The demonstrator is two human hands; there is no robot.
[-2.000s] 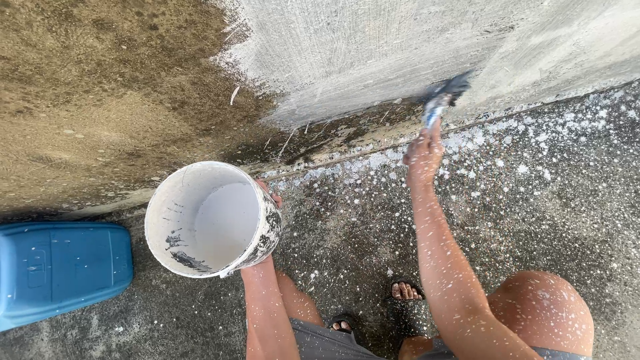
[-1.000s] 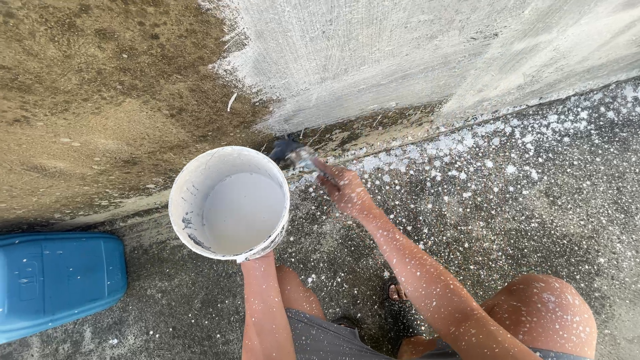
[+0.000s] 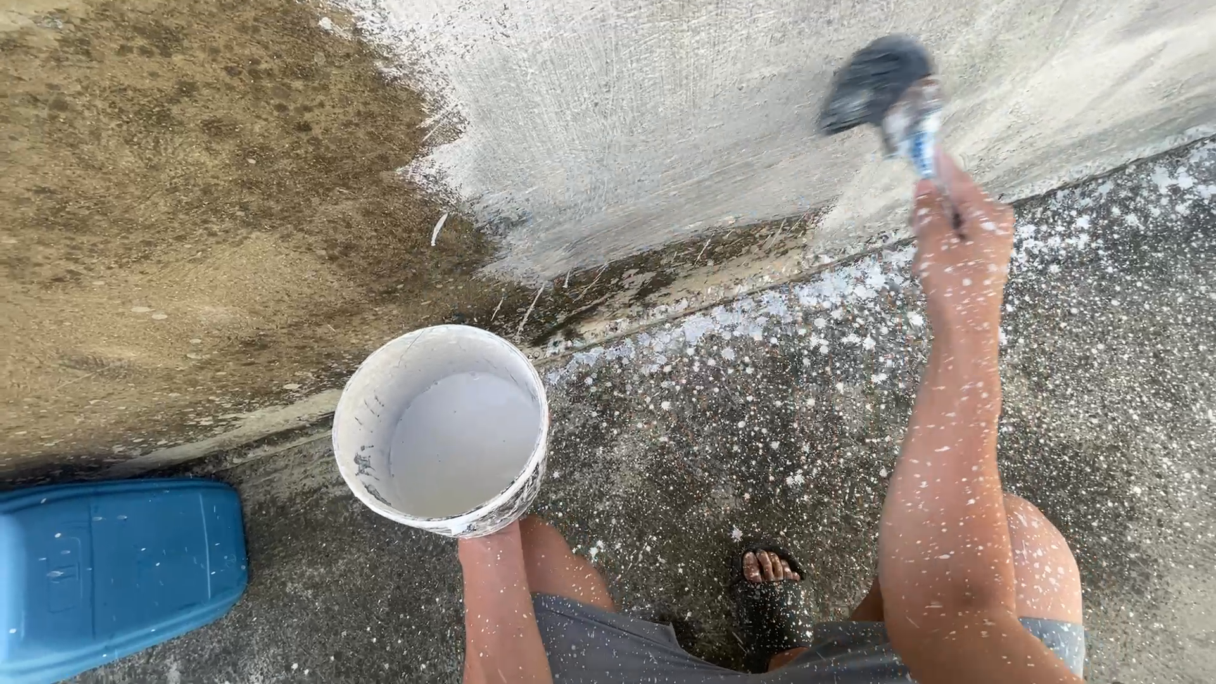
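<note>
My right hand point(image 3: 961, 223) grips the handle of a paintbrush point(image 3: 879, 85) whose dark, blurred bristles are over the white-coated part of the wall point(image 3: 608, 123) at the upper right. A white plastic bucket point(image 3: 440, 432) with white paint point(image 3: 465, 442) inside is at the centre left, its rim and outside smeared with dark marks. My left forearm point(image 3: 503, 598) reaches up beneath the bucket; the left hand itself is hidden behind it, so its grip cannot be seen.
Brown, stained wall point(image 3: 218, 209) spans the upper left. A blue plastic container point(image 3: 123, 570) lies at the lower left by the wall's foot. White paint spatters cover the concrete floor point(image 3: 703, 456). A foot in a dark sandal point(image 3: 771, 598) shows below.
The brush in my right hand was low beside the bucket's rim one second ago; it has moved up and right onto the white wall area. The bucket has shifted slightly.
</note>
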